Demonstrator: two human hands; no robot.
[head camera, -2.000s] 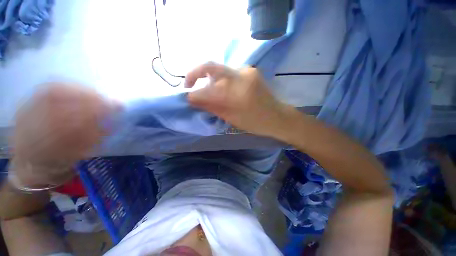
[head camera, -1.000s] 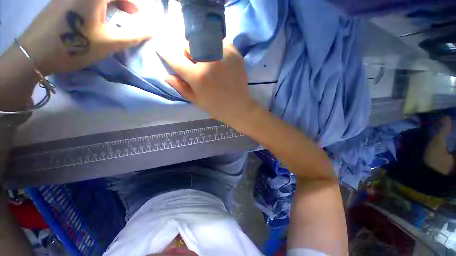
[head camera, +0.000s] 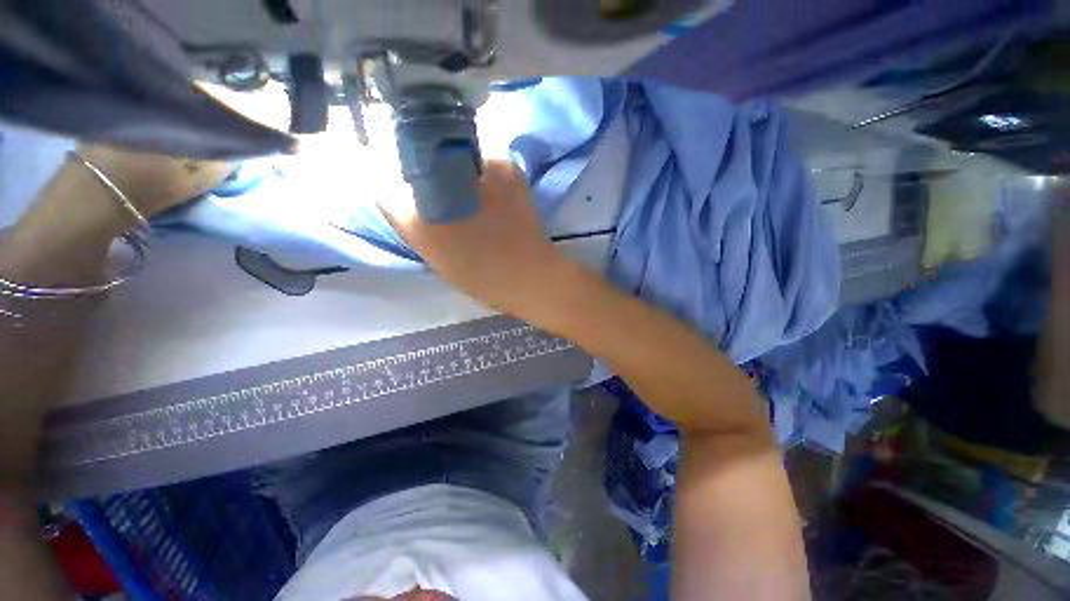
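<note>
Light-blue cloth (head camera: 305, 225) lies on the white machine table under the sewing machine head (head camera: 434, 59). My left hand (head camera: 158, 176) is at its left end, its fingers hidden behind a dark blurred shape and in glare. My right hand (head camera: 481, 241) is on the cloth beside the dark grey cylinder (head camera: 440, 170), which covers part of it; its fingertips are lost in glare. The needle area is too bright to read. More light-blue cloth (head camera: 727, 223) hangs in folds to the right of my right hand.
A grey ruler strip (head camera: 317, 393) runs along the table's front edge. A blue basket (head camera: 153, 546) stands lower left. Bunched blue pieces (head camera: 833, 376) lie below the table at right. Purple cloth (head camera: 798, 47) covers the machine at top right. Part of a person (head camera: 986, 382) shows at far right.
The view has shifted and now takes in the machine head. From beside the table's front edge, both hands have moved with the cloth up to the needle area.
</note>
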